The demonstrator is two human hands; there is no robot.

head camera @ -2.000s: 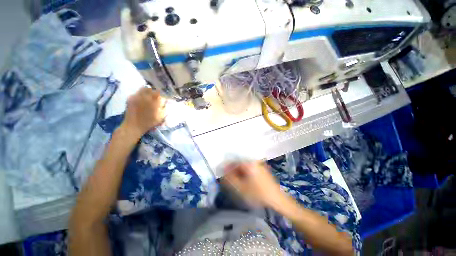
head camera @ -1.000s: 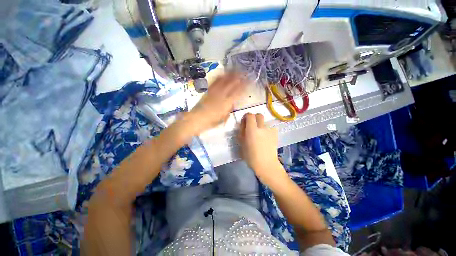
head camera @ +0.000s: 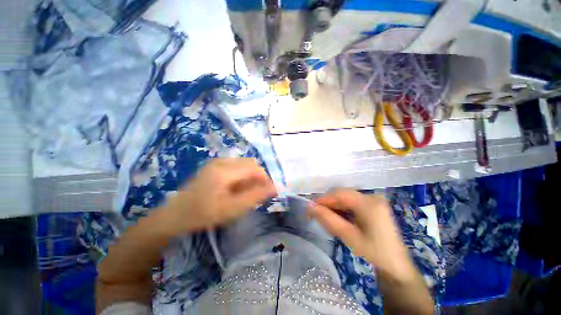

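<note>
The blue floral garment piece [head camera: 184, 144] lies over the table's front edge and hangs towards my lap. Its pale folded band [head camera: 255, 132] runs from beside the presser foot [head camera: 298, 86] down to my hands. My left hand [head camera: 230, 191] is slightly blurred, its fingers closed at the lower end of the band. My right hand [head camera: 347, 215] pinches a thin pale strip that stretches between both hands, just in front of the table edge. The fingertips of my left hand partly hide the band's end.
The white sewing machine [head camera: 381, 24] spans the top. Yellow scissors [head camera: 389, 132] and red scissors [head camera: 420, 126] lie right of the needle, before tangled lilac strips [head camera: 400, 77]. Pale blue pieces [head camera: 80, 104] are heaped left. A blue crate [head camera: 489, 277] with floral fabric stands below right.
Both hands have moved back from the machine bed to the table's front edge, my left hand leftwards and down. The thin strip is now stretched between them. The view has shifted.
</note>
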